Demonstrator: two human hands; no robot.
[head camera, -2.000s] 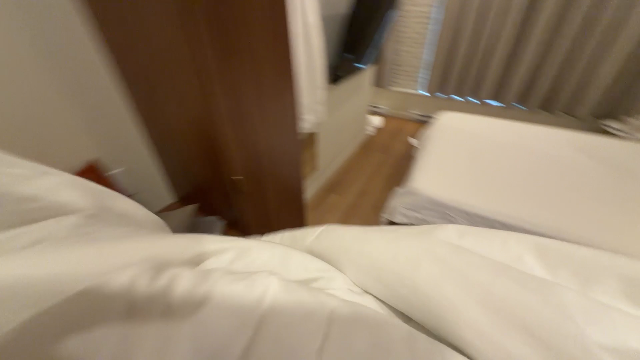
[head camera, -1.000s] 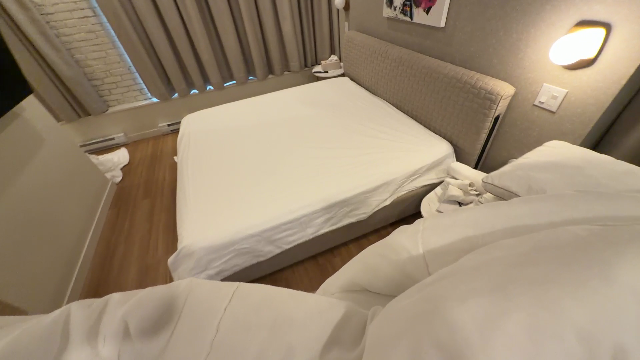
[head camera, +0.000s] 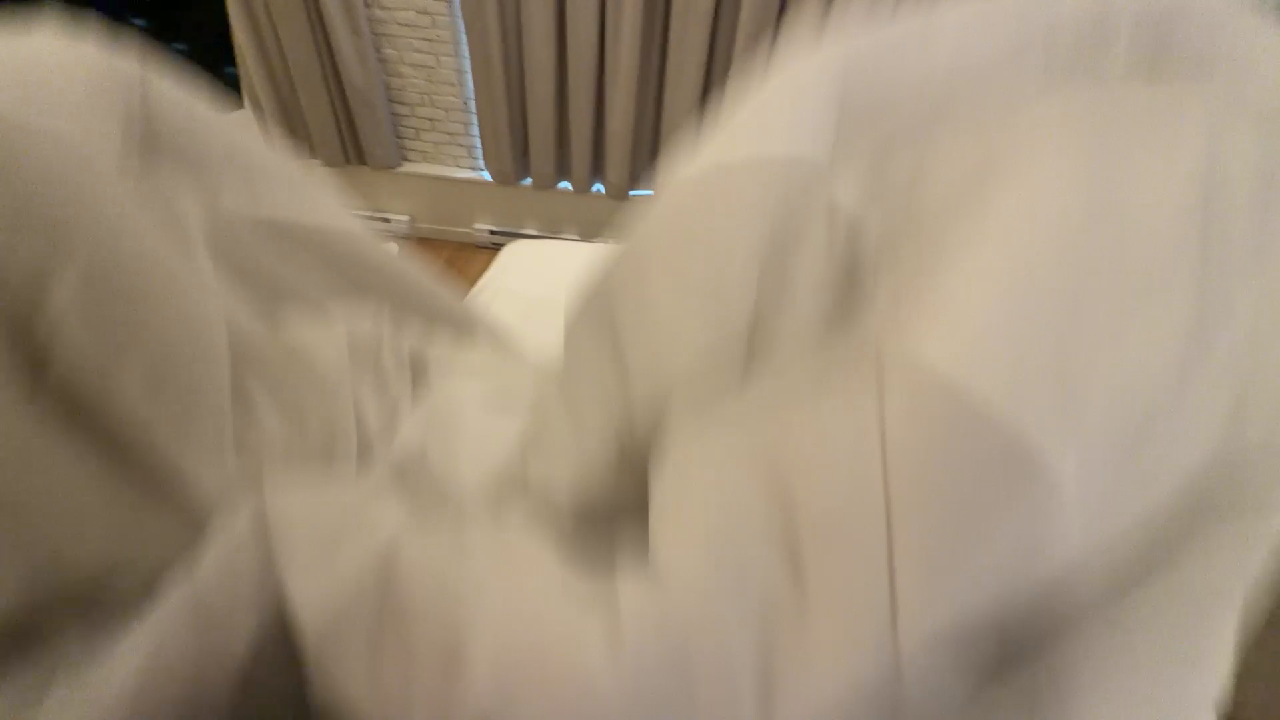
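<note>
A large white duvet (head camera: 760, 480), blurred by motion, fills most of the head view and rises high at the left and the right. Through the dip between its two raised parts shows a piece of the bed's white-sheeted mattress (head camera: 535, 290). Neither my left hand nor my right hand can be seen; the bedding covers the region where they could be, so what they hold is hidden.
Beyond the bed hang grey-beige curtains (head camera: 560, 90) beside a white brick wall (head camera: 428, 85). Baseboard heaters (head camera: 510, 236) run low along the far wall. A bit of wood floor (head camera: 455, 260) shows left of the mattress. Something dark stands at the upper left.
The duvet has risen from the lower part of the view and now hides most of the bed, the headboard and the wall lamp seen a second ago. The view has also turned left.
</note>
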